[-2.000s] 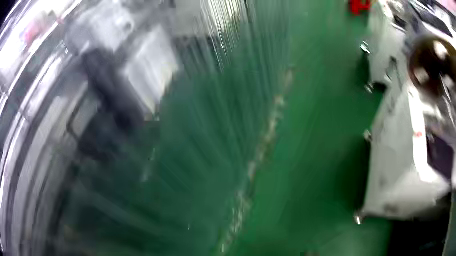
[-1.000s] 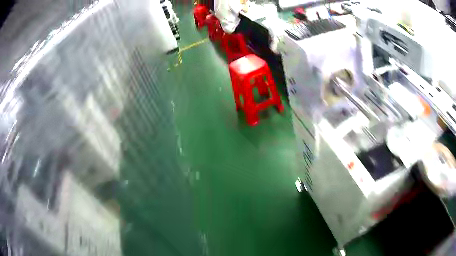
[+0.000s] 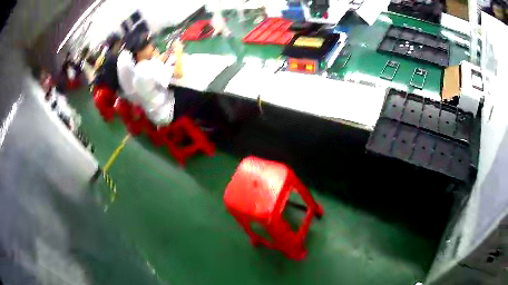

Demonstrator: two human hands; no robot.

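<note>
No hand of mine is in view. A red plastic stool (image 3: pixel 259 183) stands on the green floor in front of the bench. The bench has a white front strip (image 3: pixel 312 96) and a green top. A small press (image 3: pixel 312 47) with an orange-red front plate stands on it. Right of the press lie two thin phone frames (image 3: pixel 419 77). A large black blister tray (image 3: pixel 423 131) lies at the bench's right end, over the front edge. A second black tray (image 3: pixel 415 44) with small pale parts lies farther back.
A person in white (image 3: pixel 146 83) sits at the bench at left, with other people beyond. More red stools (image 3: pixel 186 139) stand along it. A red tray (image 3: pixel 269 30) lies left of the press. A white box with a tan flap (image 3: pixel 470 86) stands at right. Grey-white surfaces line the left.
The view has swung from the aisle and the white machine to the bench. The red stool now appears larger and nearer. The press, trays and phone frames have come into view.
</note>
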